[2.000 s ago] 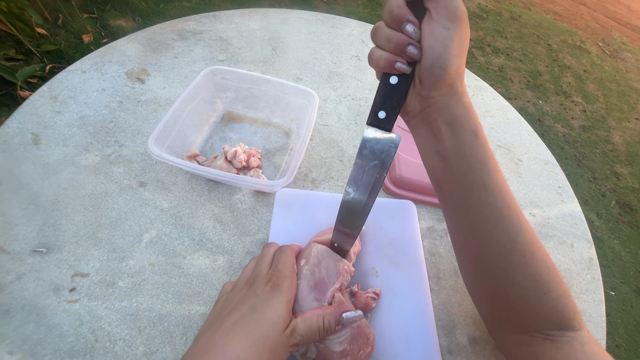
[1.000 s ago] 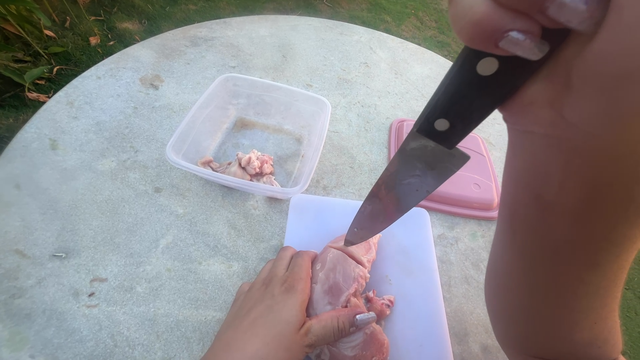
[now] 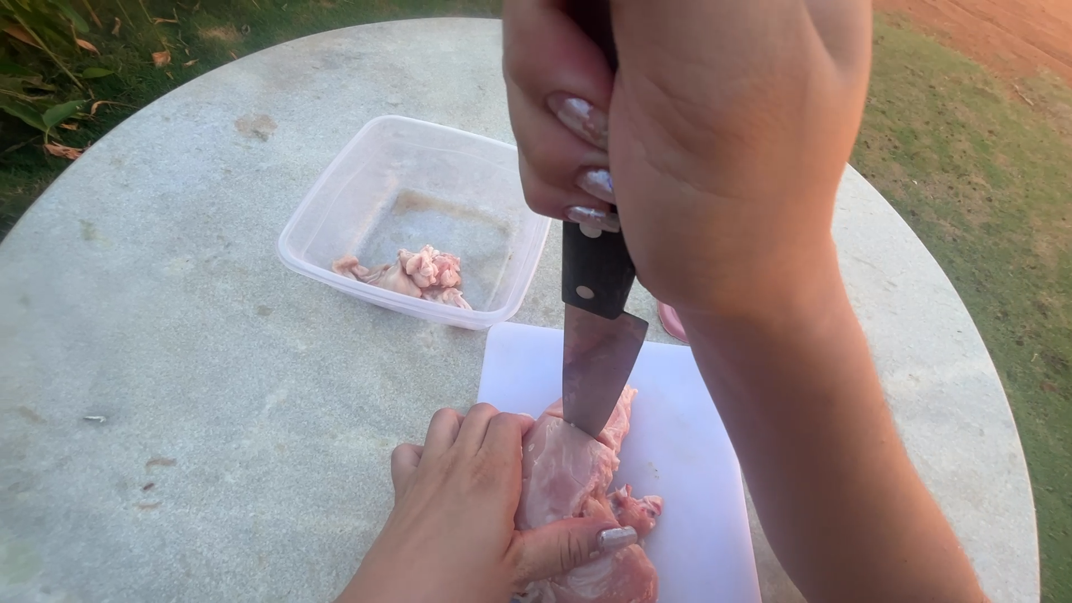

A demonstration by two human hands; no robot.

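Observation:
My right hand (image 3: 670, 142) is raised and closed around the black riveted handle of a kitchen knife (image 3: 599, 360). The blade points down, and its tip meets the upper part of a piece of raw meat (image 3: 561, 477). That meat lies on a white cutting board (image 3: 695, 469). My left hand (image 3: 477, 502) presses the meat from the left, with the thumb across its lower part and the other fingers along its left edge. A small ragged bit of meat (image 3: 638, 511) sticks out on the right side.
A clear plastic container (image 3: 402, 201) with several fatty meat scraps (image 3: 427, 270) stands beyond the board, to the left. Part of a pink lid (image 3: 672, 322) shows behind my right wrist. Everything rests on a round stone-like table (image 3: 209, 377), with grass around it.
My right hand and the knife rose close to the camera, then came back left, with the blade now more upright at the meat. My left hand stays on the meat.

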